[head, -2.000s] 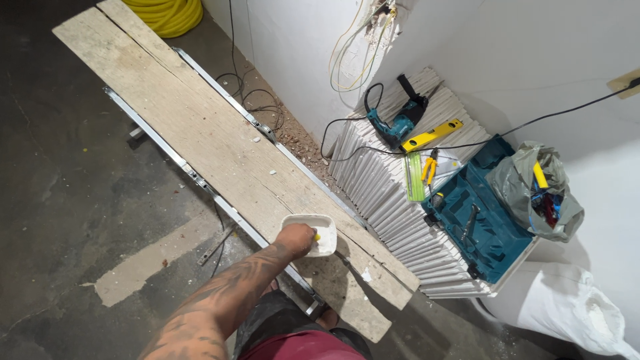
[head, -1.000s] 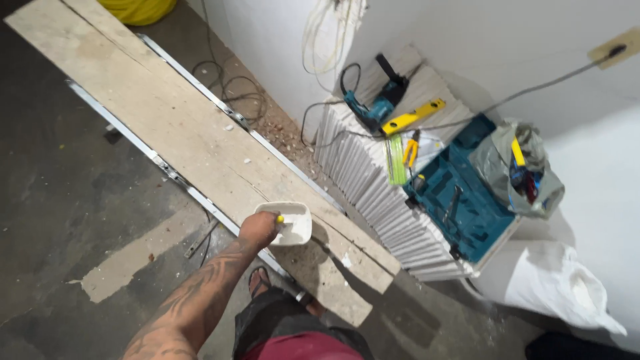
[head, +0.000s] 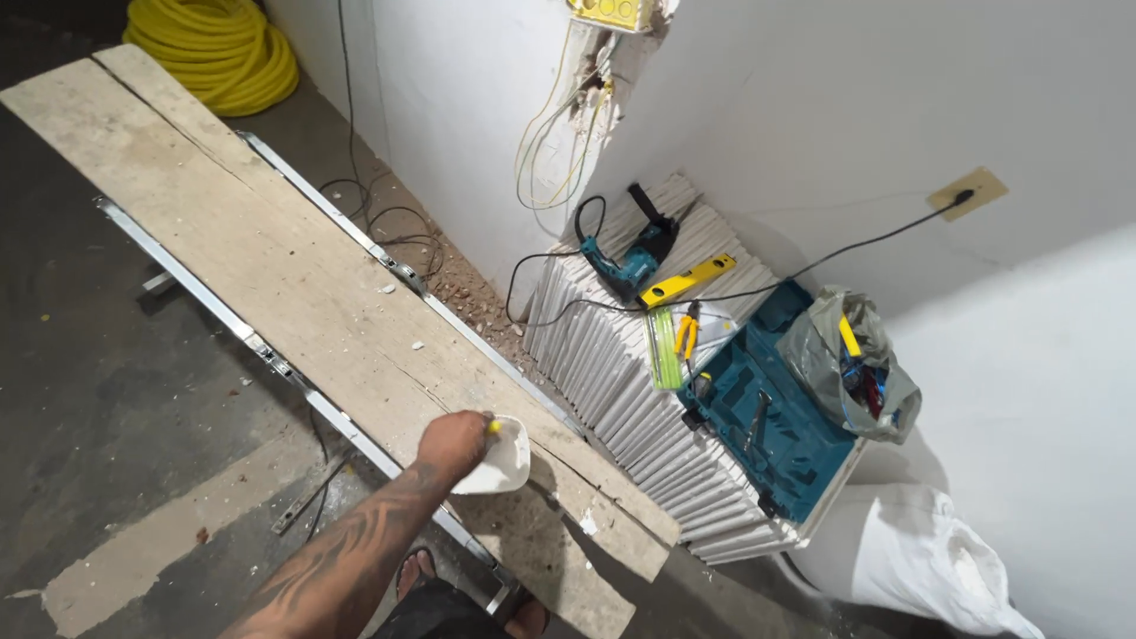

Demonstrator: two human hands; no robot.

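My left hand [head: 457,446] reaches in from the lower left, its fingers closed on a small yellow-ended tool [head: 493,427] at the near side of a white plastic container [head: 508,461]. Whether the fingers also grip the container's rim cannot be told. White material lies inside the container, which is over the lower part of a worn wooden plank [head: 293,257]. Most of the tool is hidden by the hand. Beneath the planks runs a metal frame [head: 355,435]. My right hand is out of view.
Stacked white panels [head: 603,390] carry a corded power drill [head: 635,262], a yellow spirit level [head: 688,280], orange-handled pliers [head: 686,333], a teal tool case [head: 799,461] and a plastic bag [head: 821,346]. A black cord [head: 852,247] crosses them. Nearby are a white sack [head: 914,550] and coiled yellow conduit [head: 213,53].
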